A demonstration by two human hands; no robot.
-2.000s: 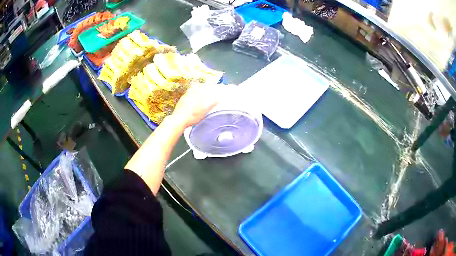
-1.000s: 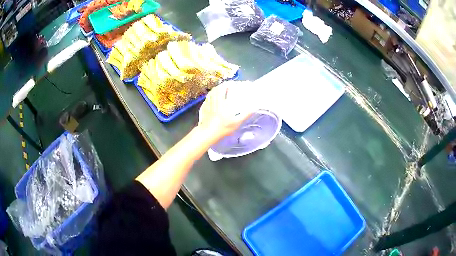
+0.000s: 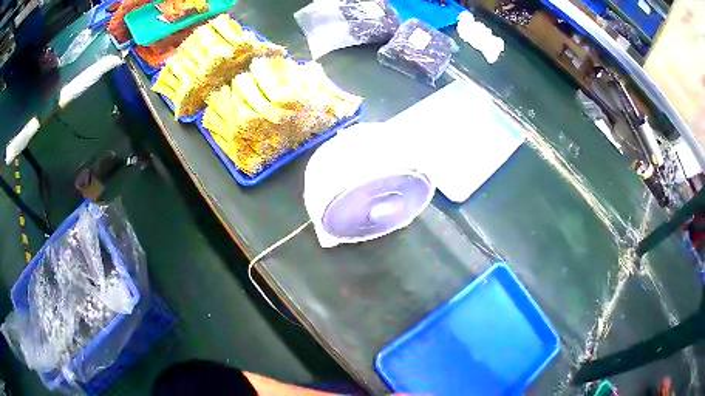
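Observation:
The white desk fan (image 3: pixel 375 207) stands on the green-topped bench, its lavender face turned up towards me. Its thin white cord loops over the bench's edge. No hand touches it. My left forearm, in a black sleeve, crosses the bottom edge; the hand itself is cut off below the picture. My right hand is not in view. Yellow lead wires (image 3: pixel 274 112) lie piled in blue trays behind the fan, to its left. An overexposed whitish tray (image 3: pixel 471 143) lies beyond the fan, to its right.
A blue tray (image 3: pixel 471 340) lies at the near right. Plastic-bagged dark items (image 3: pixel 417 52) and a green tray (image 3: pixel 174 23) with orange wires are farther back. A blue crate (image 3: pixel 116 267) with a clear plastic bag stands on the floor at the left.
My left hand has left the fan and withdrawn to the bottom edge. The fan is slightly turned and farther from the yellow wires than two seconds ago. The view has also shifted.

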